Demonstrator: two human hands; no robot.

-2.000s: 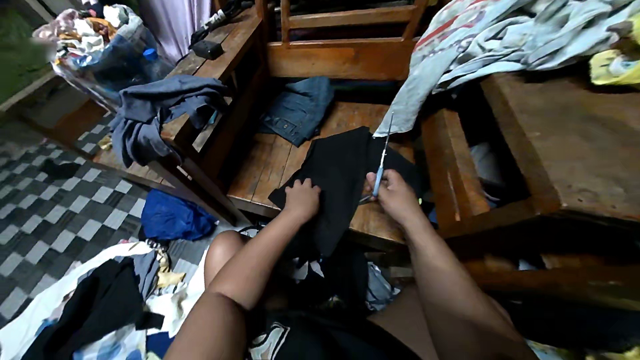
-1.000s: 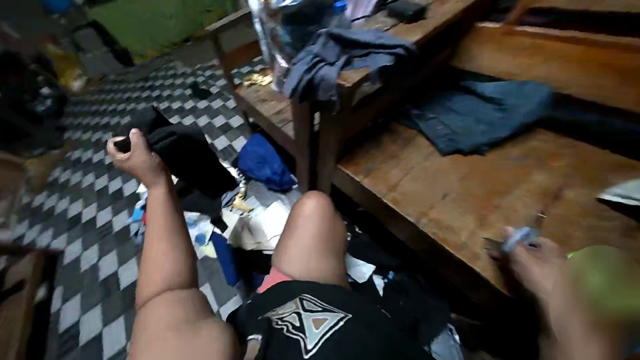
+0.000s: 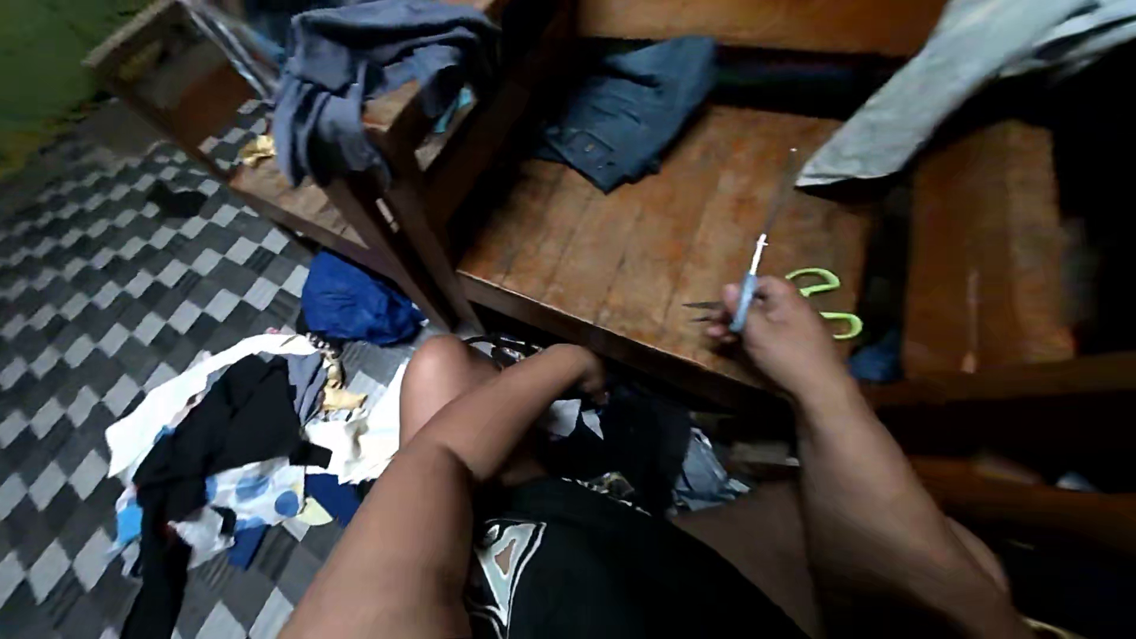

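Note:
My right hand (image 3: 772,328) is over the wooden bench seat, closed on a thin tool with a light blue handle (image 3: 745,302) and a long narrow shaft; its exact kind is unclear. Beneath that hand lies a pair of scissors with lime green handles (image 3: 841,325), the dark blades pointing left. My left hand (image 3: 581,368) is low between my knees, just in front of the seat edge and over dark cloth (image 3: 621,444). Its fingers are partly hidden, so what it touches is unclear. Dark blue folded denim (image 3: 621,115) rests at the back of the seat.
Left on the checkered floor lies a heap of cut cloth with a black piece (image 3: 240,426) on top, beside a blue bundle (image 3: 355,297). Grey cloth (image 3: 355,80) hangs over the wooden armrest. Pale cloth (image 3: 905,106) drapes down at the upper right.
The black cloth that lay on the seat was in my left hand one second ago and is now on the floor heap. My left hand has come back between my knees.

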